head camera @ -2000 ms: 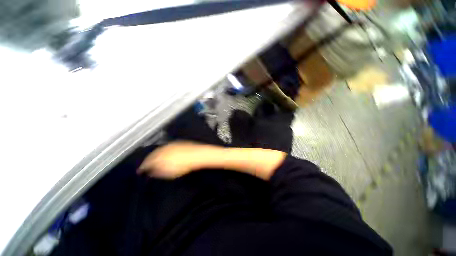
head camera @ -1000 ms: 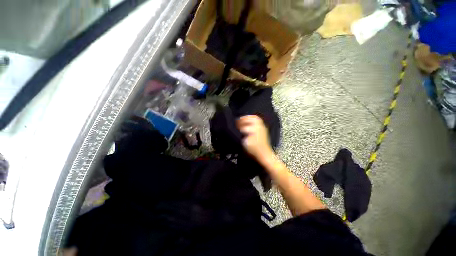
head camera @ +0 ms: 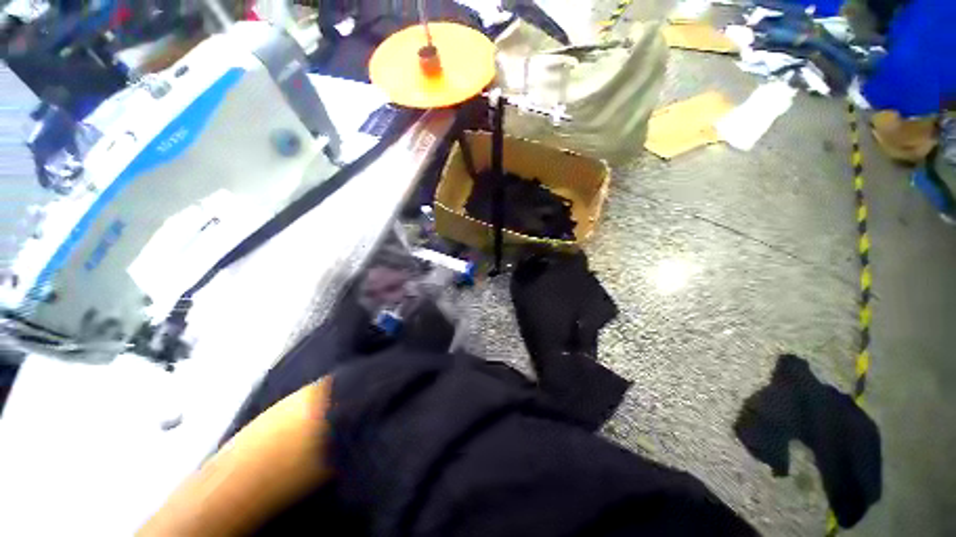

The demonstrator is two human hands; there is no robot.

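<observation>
My right forearm crosses the lower left beside the white table (head camera: 73, 446), and its hand is cut off by the bottom edge. My left hand is not in view. The white sewing machine (head camera: 199, 168) with a blue stripe stands at the left. Its dark presser foot area (head camera: 163, 338) is blurred. A long narrow black tape (head camera: 283, 215) runs from there up right towards the orange disc (head camera: 446, 65). Whether the right hand holds cloth is hidden.
A brown cardboard box (head camera: 593, 197) with black pieces inside stands on the floor beyond the table edge. Black cloth (head camera: 561, 315) lies in front of it. Another black piece (head camera: 823, 430) lies at the right by the yellow-black floor line (head camera: 863, 262). A dark pole stands before the box.
My right hand has left the black cloth on the floor and gone out of the picture at lower left. The view has shifted, and the machine and orange disc now show.
</observation>
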